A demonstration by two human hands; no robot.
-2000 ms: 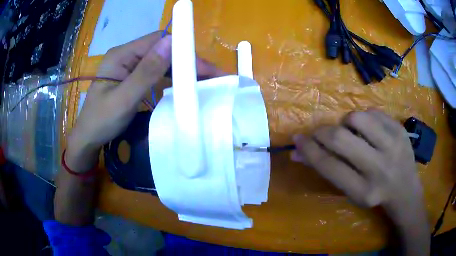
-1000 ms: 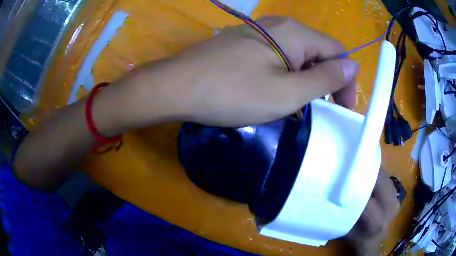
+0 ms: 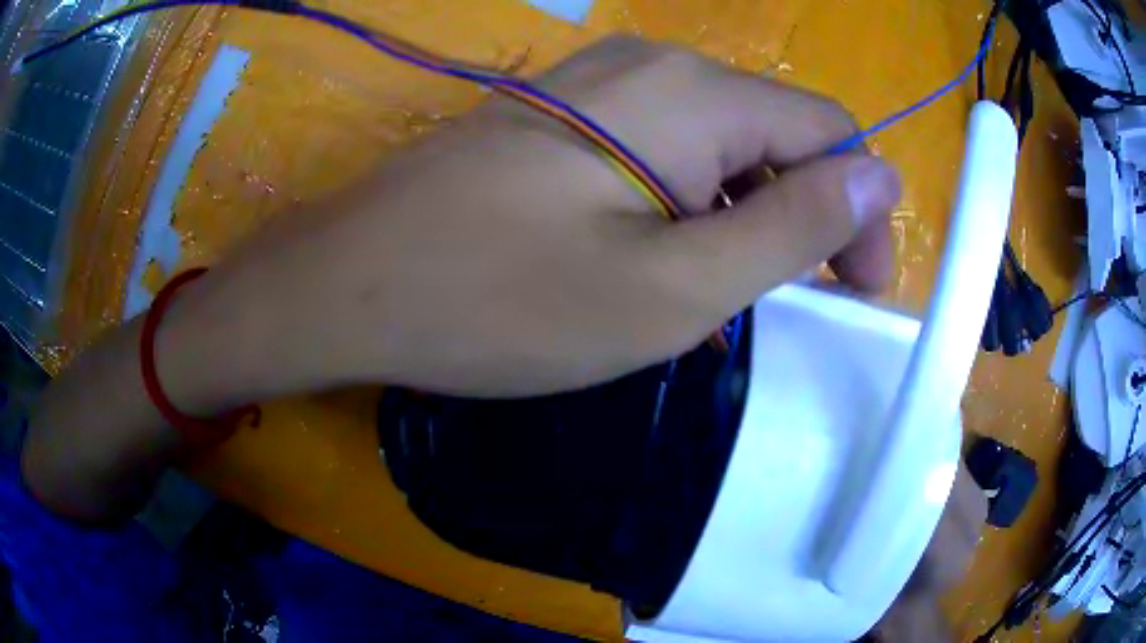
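Note:
The white camera housing [image 3: 804, 465] lies tilted at lower right centre, with a white antenna [image 3: 974, 251] rising on its right side. A black camera section [image 3: 540, 490] extends left from it, partly under my left hand [image 3: 591, 226]. My left thumb and fingers pinch together at the housing's top edge, on a thin blue wire [image 3: 924, 107] that runs to the upper right. A multicoloured wire bundle [image 3: 503, 83] passes over the back of this hand. My right hand [image 3: 936, 578] is mostly hidden behind the housing; its fingertips and grip do not show.
A black block [image 3: 1003, 480] lies right of the housing. White rear covers [image 3: 1106, 377] with black cables line the right edge. Black cable plugs [image 3: 1018, 314] lie beside the antenna. A clear tray [image 3: 57, 176] is at upper left, on the orange covering.
The housing has moved right and tilted. My left hand has moved right across its top. My right hand, earlier at a thin dark rod by the housing, is now mostly behind it.

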